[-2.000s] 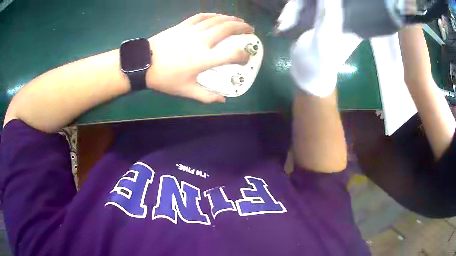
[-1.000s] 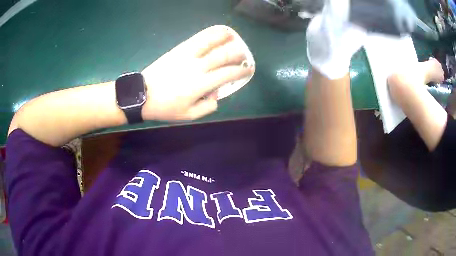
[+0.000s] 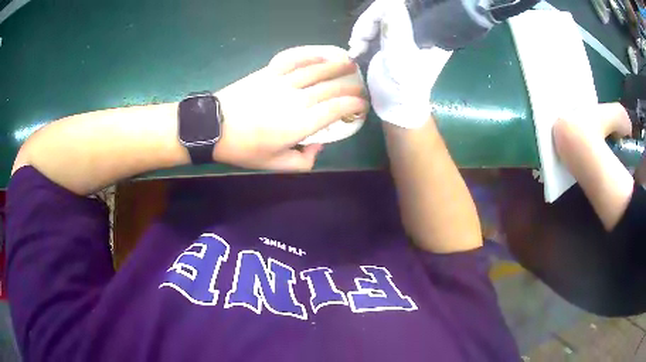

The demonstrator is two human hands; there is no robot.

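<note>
An off-white rounded plastic housing point(image 3: 331, 134) lies on the green bench, mostly covered by my left hand. One small metal fitting shows at its right side by my fingertips. My bare left hand point(image 3: 283, 109) lies over the housing with its fingers spread across it and the thumb at the near edge. My right hand point(image 3: 402, 67), in a white knit glove, is closed around the dark electric screwdriver point(image 3: 450, 25). The screwdriver's front end is at the housing's upper right edge; its tip is hidden or too dark to tell.
A long white board point(image 3: 549, 78) lies at the right beside another person's bare arm point(image 3: 593, 159). The green bench point(image 3: 142, 56) has its near edge just in front of my body. Small dark items are at the far right corner.
My right hand and the screwdriver have moved left to the housing. My left hand and the housing shifted slightly since one second ago. The other person's arm stays by the white board.
</note>
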